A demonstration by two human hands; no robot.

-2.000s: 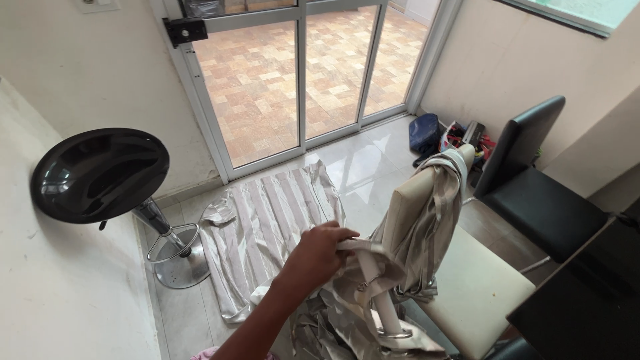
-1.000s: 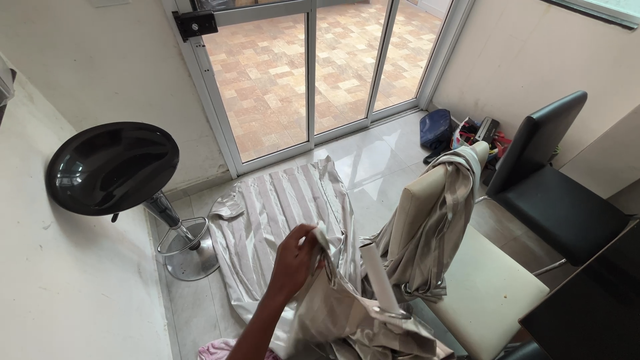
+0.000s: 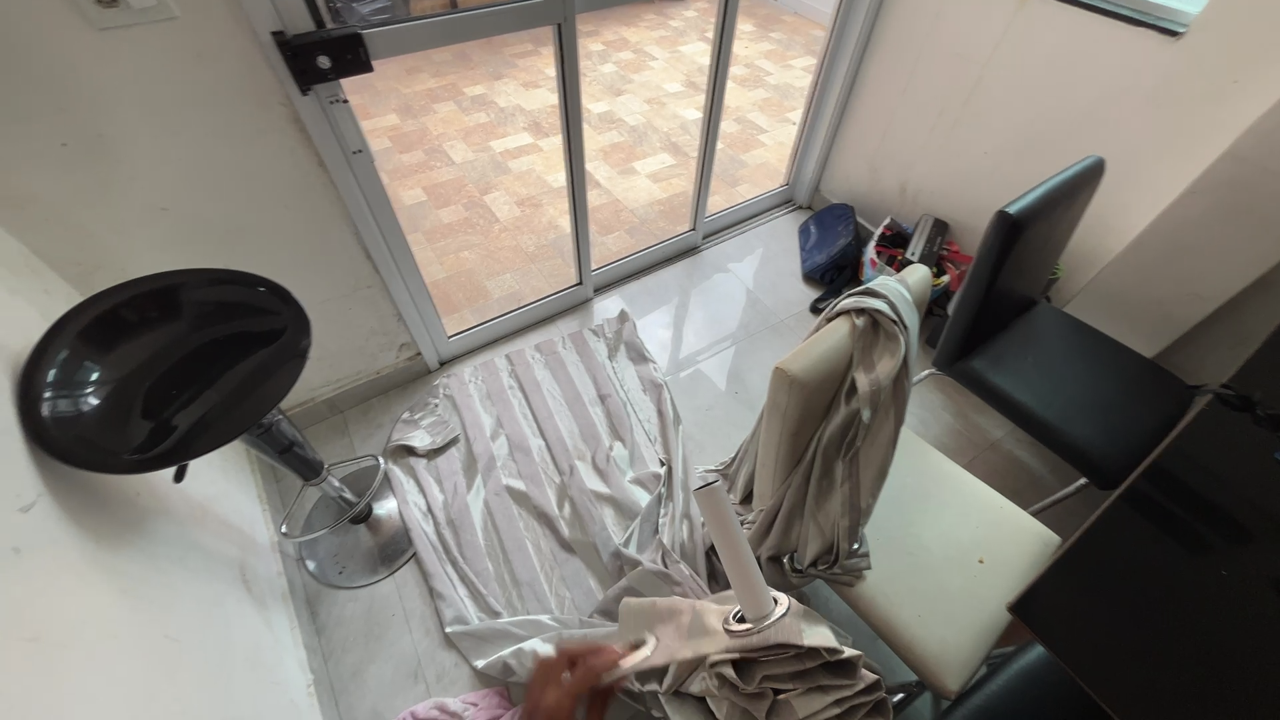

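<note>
My left hand (image 3: 575,680), blurred at the bottom edge, grips the beige top edge of a striped eyelet curtain (image 3: 690,630) by a metal ring. A white curtain rod (image 3: 738,550) passes through another metal eyelet (image 3: 757,612) to the right of the hand, its hollow end pointing up and left. Gathered folds of the curtain bunch below that eyelet. Shiny striped fabric (image 3: 550,450) lies spread on the floor beyond. My right hand is not in view.
Another striped curtain (image 3: 870,400) hangs over the backrest of a cream chair (image 3: 950,540). A black bar stool (image 3: 165,370) stands left, a black chair (image 3: 1070,370) right. Sliding glass doors (image 3: 575,150) are ahead; a blue bag (image 3: 828,243) sits in the corner. A dark tabletop (image 3: 1180,550) is at right.
My left hand has moved down toward the bottom edge, keeping hold of the curtain's edge. More of the rod's end and the eyelet around it now show.
</note>
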